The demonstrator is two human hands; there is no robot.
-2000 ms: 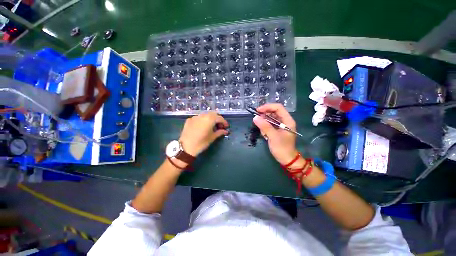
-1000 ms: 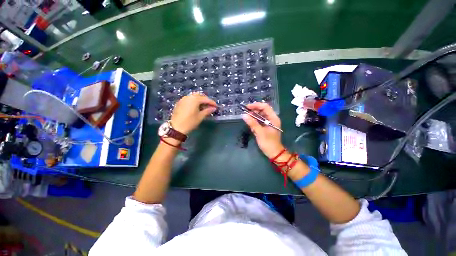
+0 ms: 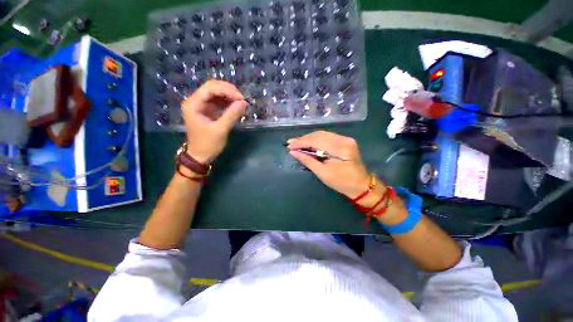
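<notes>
A clear blister tray (image 3: 257,63) with rows of small dark components lies on the dark green bench (image 3: 251,207). My left hand (image 3: 212,119) is over the tray's near left part, thumb and forefinger pinched together. A tiny dark thing shows at the fingertips, too small to name. My right hand (image 3: 330,160) is at the right of it, just in front of the tray, holding slim tweezers (image 3: 319,153) with their tip pointing left. The loose tiny black parts (image 3: 300,165) lie on the bench, mostly hidden by my right hand.
A blue machine (image 3: 107,126) with red displays stands at left, a brown block fixture (image 3: 50,97) on it. At right stand a blue-fronted dispenser (image 3: 445,163), a red-and-blue syringe (image 3: 433,108) and crumpled tissue (image 3: 396,94). Dark components lie beyond the blue machine.
The view has shifted and come closer. My left hand went from the bench to the tray and is now at its near left part. My right hand has moved off the tray's edge to the black parts.
</notes>
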